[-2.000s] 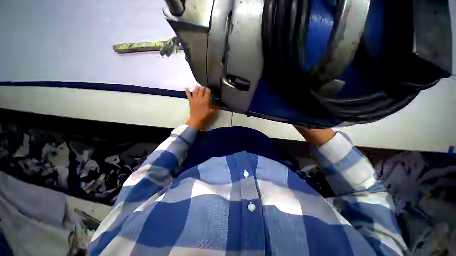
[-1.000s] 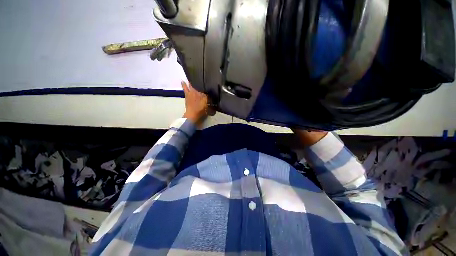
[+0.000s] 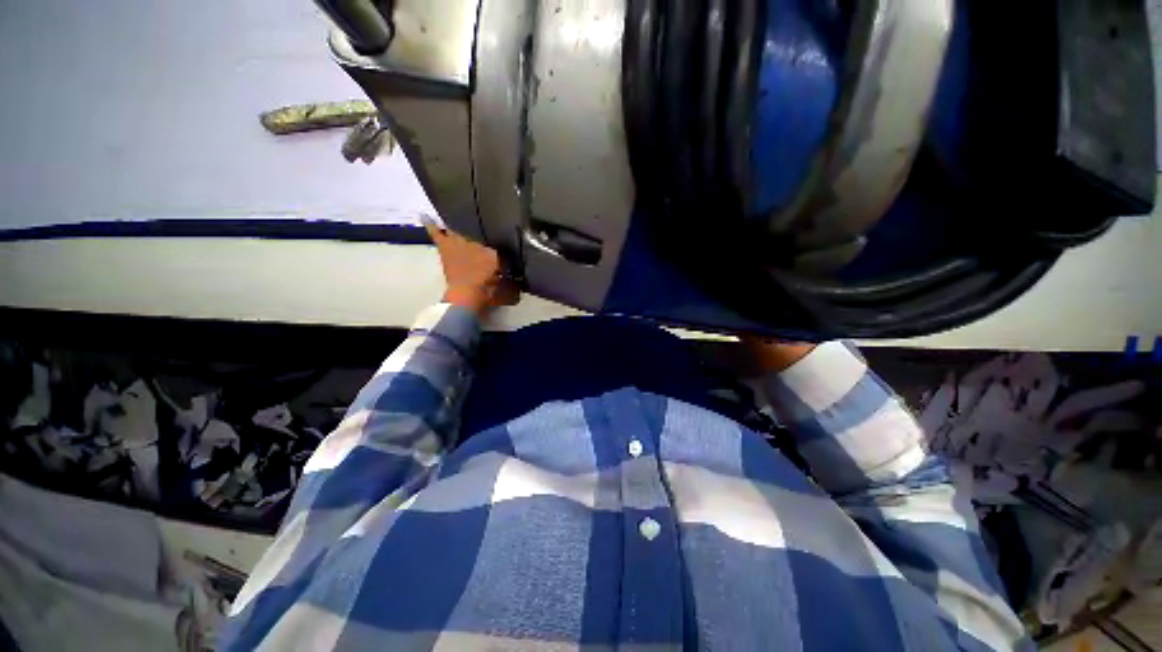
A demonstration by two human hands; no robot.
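The blue and silver motor of the straight knife cutting machine (image 3: pixel 573 153) fills the top centre and right, with black power cable (image 3: pixel 695 115) looped on it. It hides the blade and base plate. White marker paper (image 3: pixel 166 115) lies over the fabric lay, whose dark edge band (image 3: pixel 255 229) shows at left. My left hand (image 3: pixel 472 271) is at the lay's edge beside the motor's lower left corner, its fingers partly hidden by the motor. My right hand (image 3: pixel 780 353) is mostly hidden under the motor; only the wrist area shows, so its grip cannot be seen.
A mottled yellow-gold bar (image 3: pixel 312 117) lies on the paper left of the motor, a small silver part (image 3: pixel 367 139) beside it. The cream table edge (image 3: pixel 191 287) runs across. Grey-white offcuts (image 3: pixel 229 439) are heaped below it at left and right. Blue clips (image 3: pixel 1138 344) are at far right.
The motor has shifted left in the picture and covers more of the paper. My left hand has moved slightly left and lower with it. My right wrist is more hidden beneath the motor.
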